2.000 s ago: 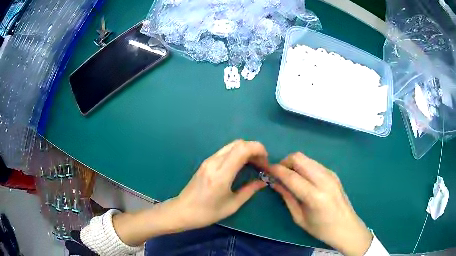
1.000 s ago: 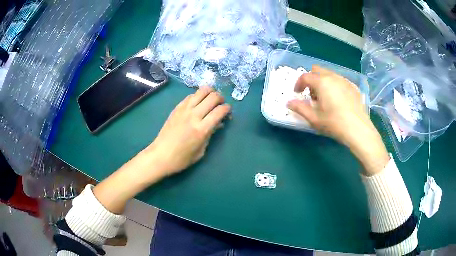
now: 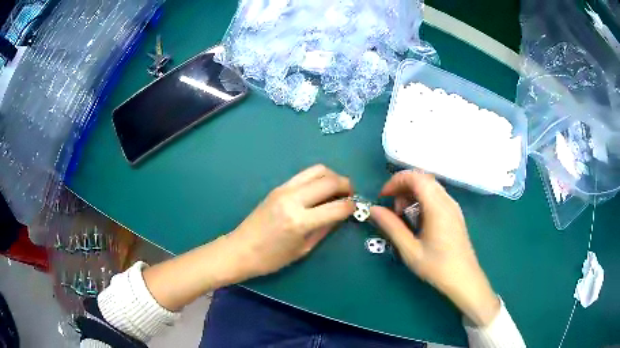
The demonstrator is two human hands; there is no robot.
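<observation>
My left hand (image 3: 292, 214) pinches a small clear housing with a white insert (image 3: 361, 212) in it, dark holes showing, held just above the green bench. My right hand (image 3: 432, 234) meets it from the right, its thumb beside the part; whether its fingers grip anything is partly hidden. An assembled piece (image 3: 375, 245) lies on the bench just below the hands. The parts tub (image 3: 454, 179) heaped with white inserts stands behind my right hand. The bag of housings (image 3: 326, 34) lies at top centre, with a few clear parts (image 3: 338, 122) at its mouth.
A smartphone (image 3: 178, 103) lies at the upper left beside a small dark metal tool (image 3: 158, 65). Clear blister trays (image 3: 68, 81) are at the far left. A crumpled polybag (image 3: 578, 115) lies at the far right, over a clear case (image 3: 563, 211), with a white scrap (image 3: 589, 280) below.
My right hand has come back from the tub to my left hand. My left hand has moved from near the bag down and right, now with the part between its fingertips.
</observation>
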